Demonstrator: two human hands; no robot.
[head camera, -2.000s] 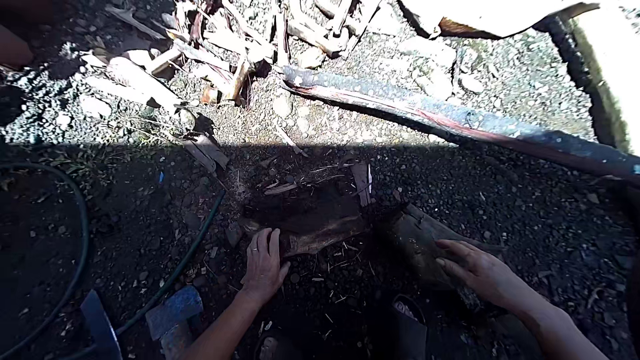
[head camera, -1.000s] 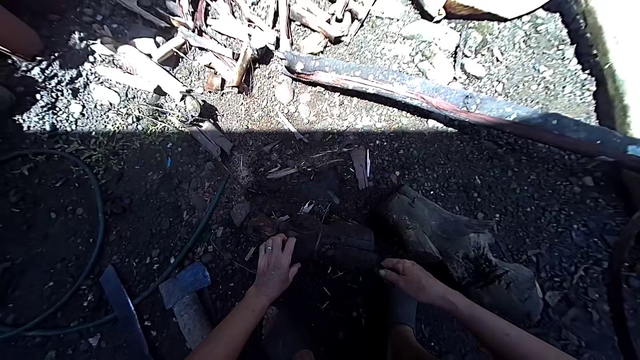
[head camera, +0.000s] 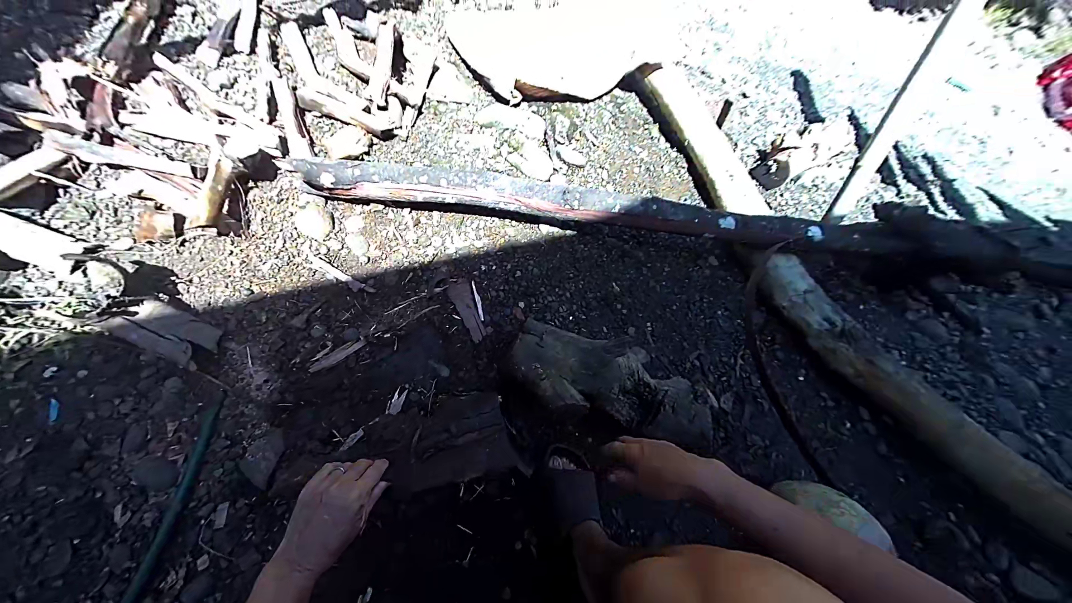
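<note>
My left hand (head camera: 335, 507), with a ring on one finger, is at the near left edge of a dark block of wood (head camera: 465, 440) lying on the ground. Its fingers are bent; whether they touch the wood is hard to tell in the shade. To the right, my right hand (head camera: 649, 465) is just below a gnarled chunk of log (head camera: 615, 377), its fingers partly curled, with no object visible in them. Contact with the log is unclear. Between the hands, a foot in a dark sandal (head camera: 574, 494) stands by the block.
A long pole (head camera: 519, 199) crosses over a thicker log (head camera: 904, 402) on the right. Split firewood (head camera: 209, 126) lies in sunlight at the upper left. A green hose (head camera: 180, 502) runs at the lower left, and a round stone (head camera: 833, 511) sits beside my right forearm.
The view has swung to the right. The axe-like tool seen at the lower left before is out of view. My right hand has left the dark block's right side and is now near the gnarled log.
</note>
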